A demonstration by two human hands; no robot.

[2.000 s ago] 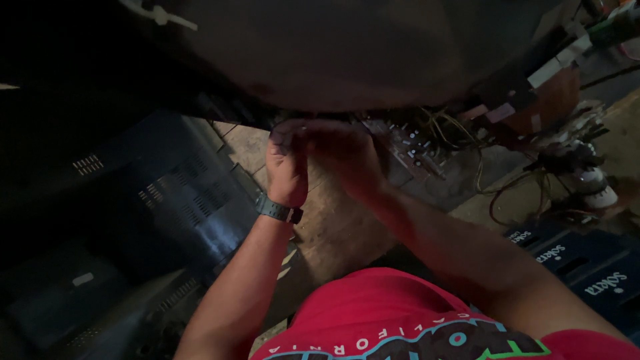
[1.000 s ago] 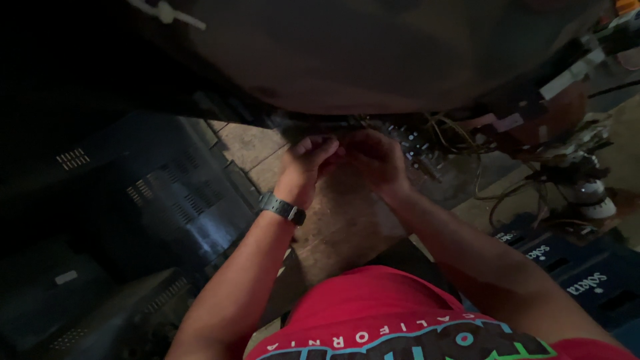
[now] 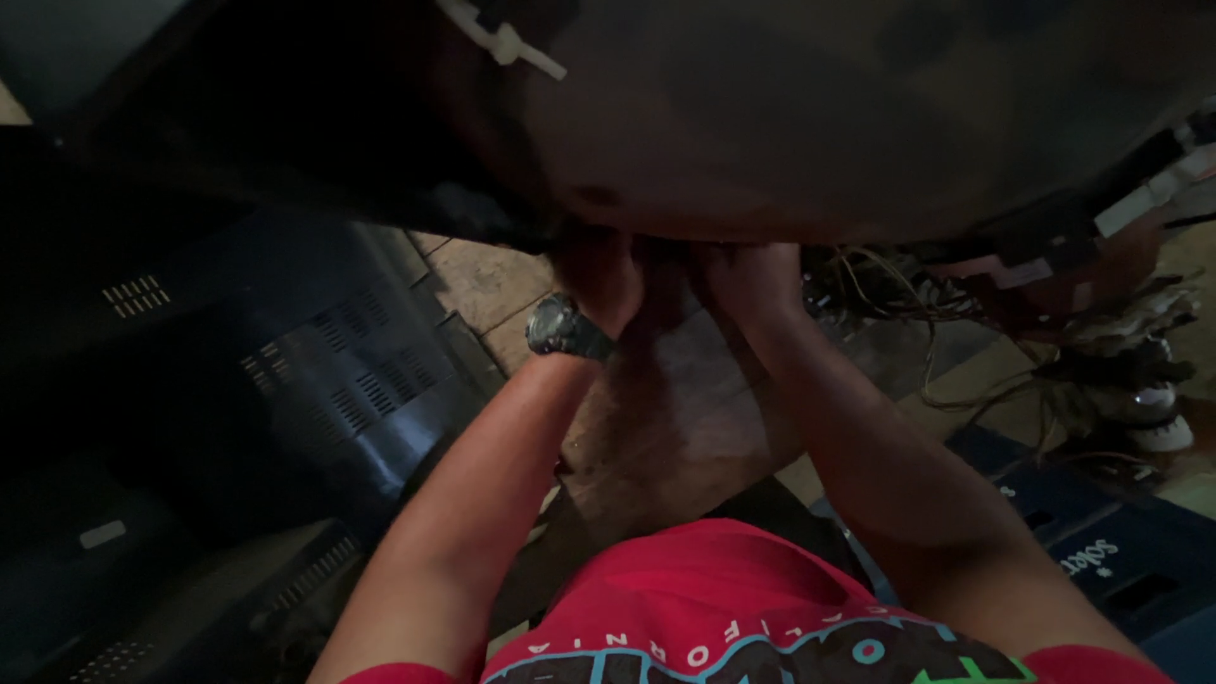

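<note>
A large dark rounded casing (image 3: 760, 123), possibly the back of an old CRT television or monitor, fills the top of the head view. My left hand (image 3: 603, 275), with a dark watch (image 3: 560, 331) at the wrist, reaches up beneath its lower edge. Beside it, a little to the right, my right hand (image 3: 755, 275) goes under the same edge. The fingers of both hands are hidden by the casing and shadow, so what they touch or hold cannot be seen. A pale cable tie (image 3: 518, 47) is fixed near the top of the casing.
Dark plastic housings with vent slots (image 3: 370, 380) lie at the left. Tangled wires (image 3: 926, 332) and electronic parts hang or lie at the right, near a pale round component (image 3: 1154, 418). Blue plastic crates (image 3: 1130, 551) stand at the lower right. Tiled floor (image 3: 494, 285) shows below.
Both hands, seen close together below the casing's edge a second ago, have moved up under it, and their fingers are now hidden. They are somewhat farther apart.
</note>
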